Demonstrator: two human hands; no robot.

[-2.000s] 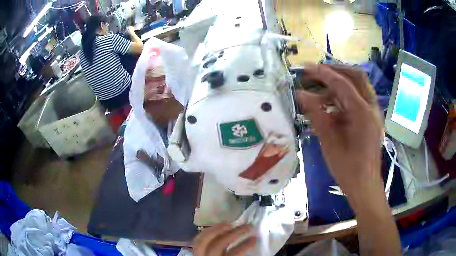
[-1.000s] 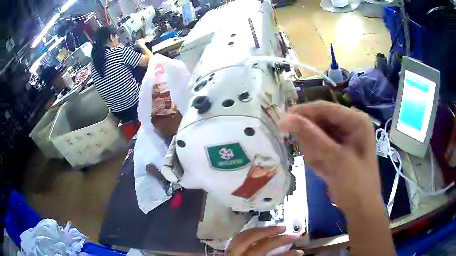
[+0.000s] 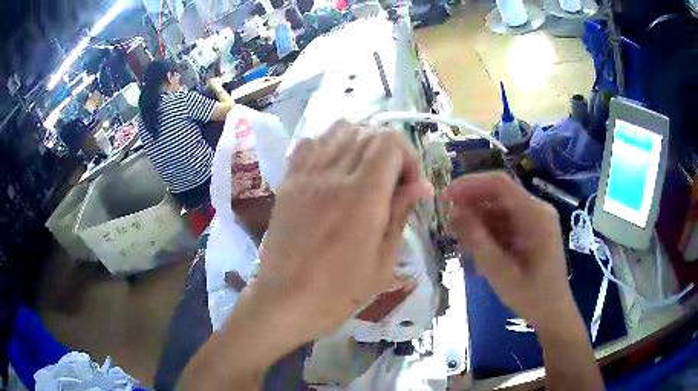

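Observation:
The white sewing machine head (image 3: pixel 356 88) stands in the middle, largely covered by my left hand (image 3: pixel 344 210), raised in front of it with curled fingers. My right hand (image 3: pixel 505 229) is at the head's right side, thumb and fingers bent close together. The fingertips of both hands nearly meet beside the thread guides. Any thread between them is too fine to see. White fabric (image 3: pixel 409 374) lies under the needle area on the cream bed, with no hand on it. The reddish-brown sticker (image 3: pixel 386 302) shows below my left hand.
A white plastic bag (image 3: pixel 229 206) is left of the machine. A lit control panel (image 3: pixel 629 176) with white cords, snips (image 3: pixel 519 325) and a blue-tipped bottle (image 3: pixel 507 122) are on the right. White pieces (image 3: pixel 80 374) fill a blue bin at lower left. A person sits beyond.
My left hand has left the fabric at the needle and risen in front of the machine head. My right hand moved from around the upper guides to slightly lower, at the head's right side.

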